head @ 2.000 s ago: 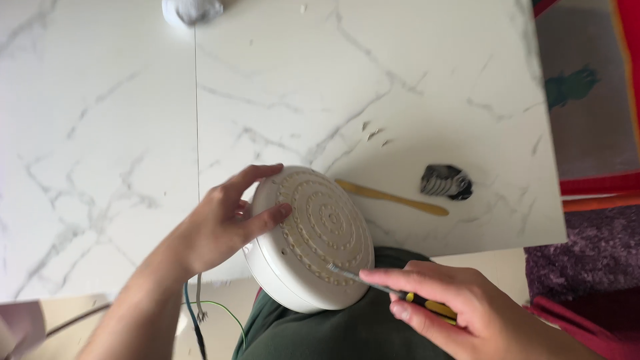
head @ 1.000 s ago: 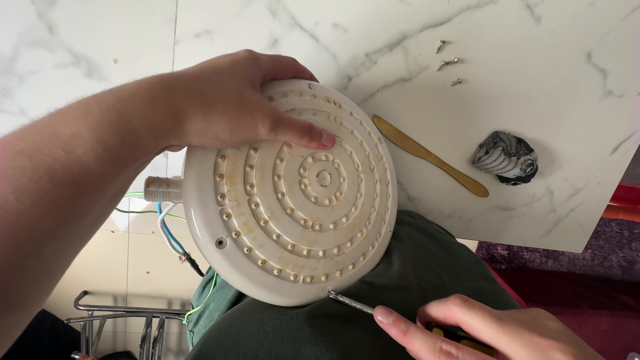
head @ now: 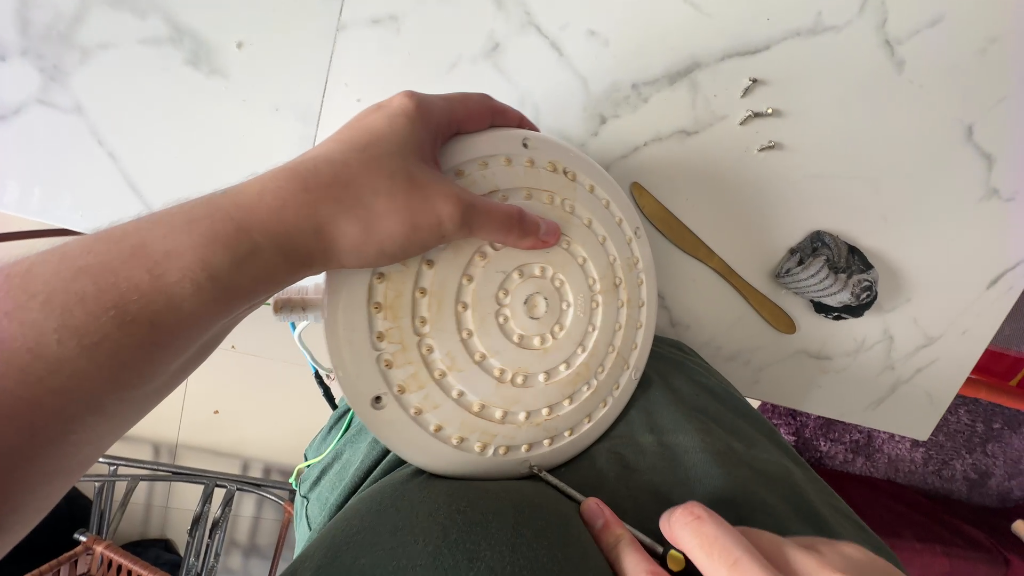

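A round, off-white plastic shower head (head: 534,306) with rings of small nozzles and brownish stains rests on my lap against the table edge. Across its upper left lies my left hand (head: 416,184), thumb on the face and fingers over the rim. My right hand (head: 720,540) grips a screwdriver (head: 572,494) with a black and yellow handle; its tip touches the lower rim near a screw hole. A threaded stub (head: 298,306) and blue, white and green wires (head: 308,348) come out at the left side.
On the marble-patterned table (head: 880,392) lie several small screws (head: 756,116), a gold-coloured table knife (head: 712,260) and a crumpled black-and-white bundle (head: 828,276). A metal-framed chair (head: 200,480) and a wicker basket (head: 100,556) stand at lower left. A purple rug (head: 896,464) lies at right.
The view has come much closer to the shower head. The screwdriver tip, over the face's lower part two seconds ago, is now at its bottom rim. My left hand still holds the upper left.
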